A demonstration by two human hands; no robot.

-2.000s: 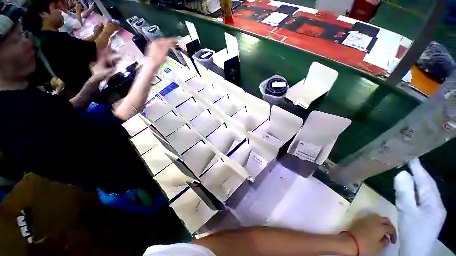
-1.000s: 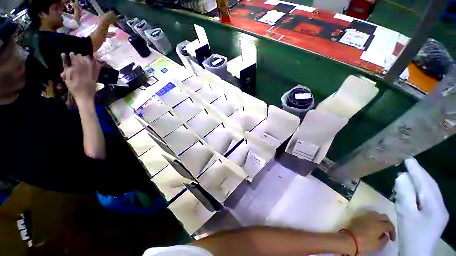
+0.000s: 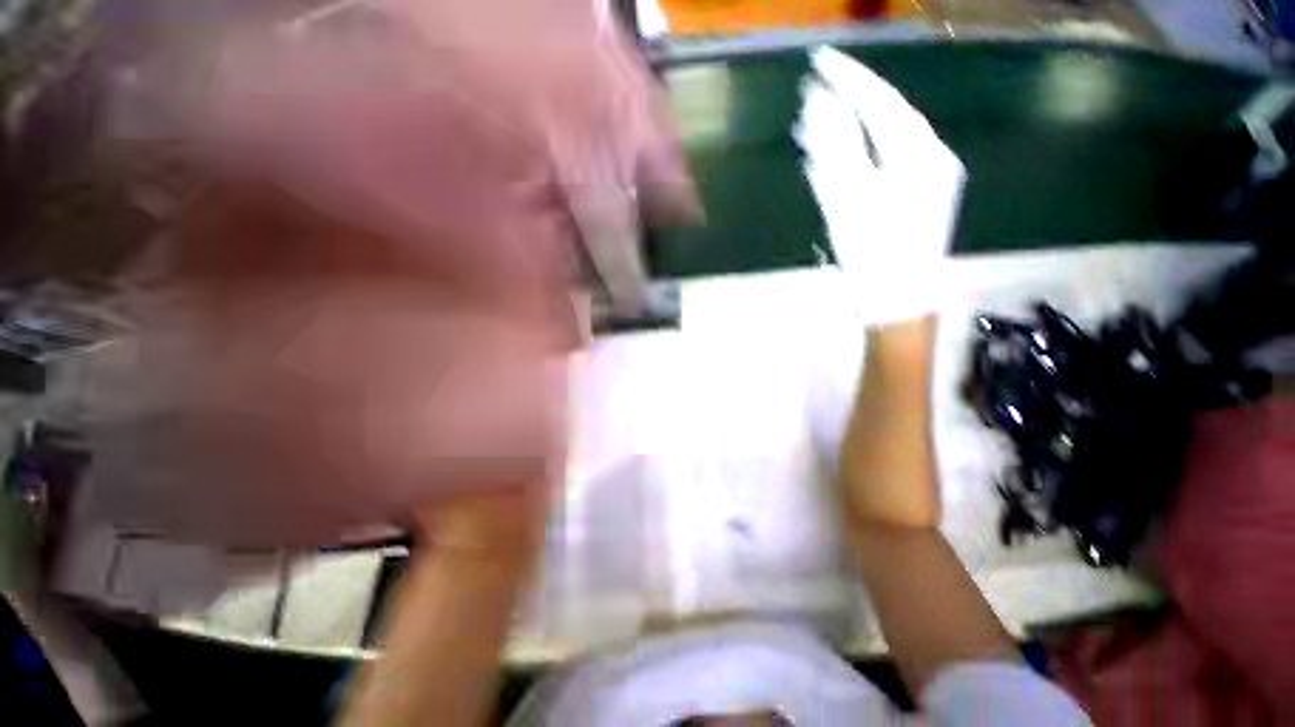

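My left hand (image 3: 412, 270) is bare, very close to the camera and heavily blurred across the left half; its fingers and anything in it cannot be made out. My right hand (image 3: 883, 185) wears a white glove and reaches forward over the near edge of the green conveyor belt (image 3: 739, 135). Its fingers are extended, with a gap between them, and nothing shows in it. Part of the block of open white retail boxes (image 3: 324, 597) shows at the lower left, mostly hidden behind my left hand and arm.
The white bench top (image 3: 710, 469) lies below the belt. A tangled glossy black heap (image 3: 1094, 412) lies on it at the right, beside a person's red-pink sleeve (image 3: 1236, 554). A pale post (image 3: 611, 242) stands at the belt edge, partly behind my left hand. An orange surface (image 3: 774, 14) lies beyond the belt.
The view has swung right, bringing in the black heap and the red-pink sleeve. My left hand has risen close to the camera. My gloved right hand now reaches out over the belt.
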